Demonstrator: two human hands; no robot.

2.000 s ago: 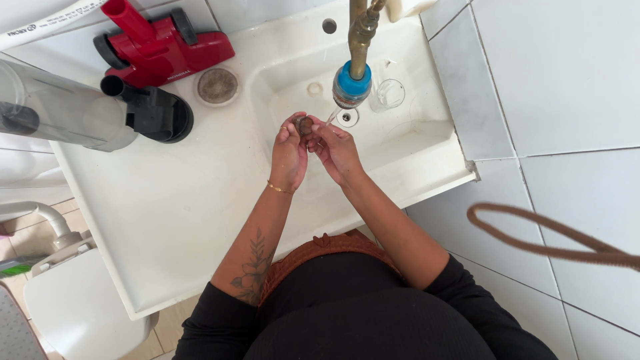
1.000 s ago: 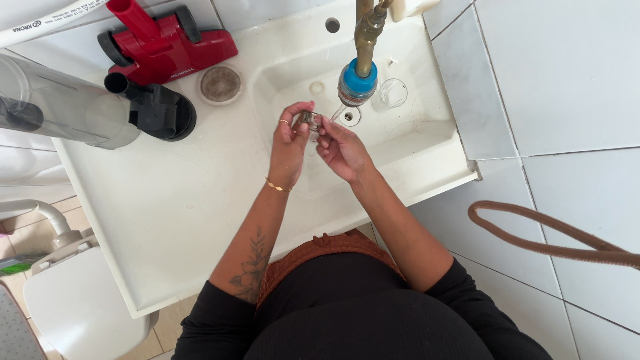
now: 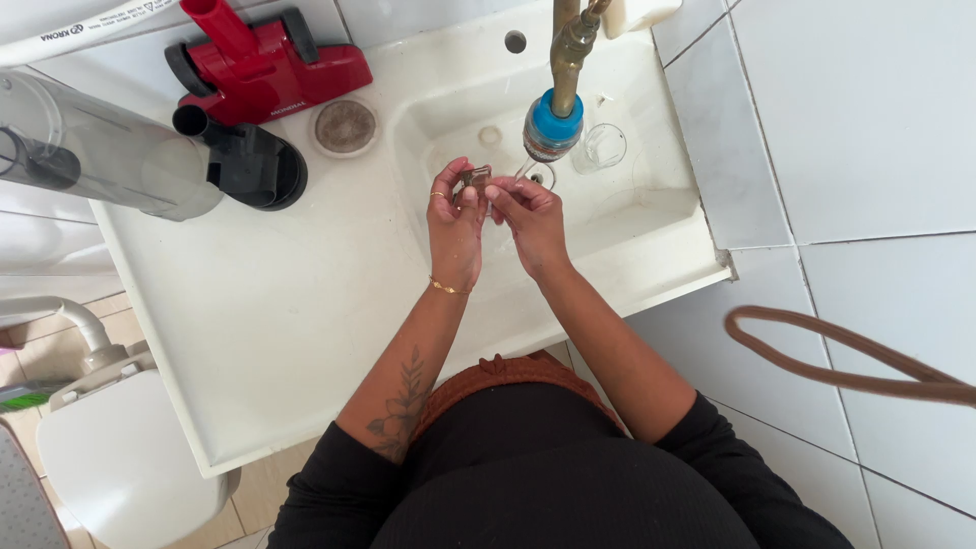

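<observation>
My left hand (image 3: 455,229) holds a small clear and dark plastic-looking piece (image 3: 476,178) over the sink basin (image 3: 648,217). With its fingertips, my right hand (image 3: 536,221) touches the same piece from the right. What exactly the piece is cannot be told. Just above my right hand, a thin stream of water (image 3: 524,168) runs from a brass faucet (image 3: 566,72) with a blue-topped clear filter (image 3: 553,126). A drain (image 3: 540,178) shows in the basin beside my right fingers, and a clear glass (image 3: 604,147) lies to the right of it.
Left of the basin, a round dirty filter-like disc (image 3: 345,127) sits on the white counter (image 3: 252,320) by a red vacuum floor head (image 3: 282,72). A black vacuum part (image 3: 255,169) and a clear canister (image 3: 99,145) are farther left. A brown loop (image 3: 823,328) hangs at right.
My hands have tilted the small piece, and its clear side now shows where a round brown face showed two seconds ago. Both hands stay over the basin near the faucet.
</observation>
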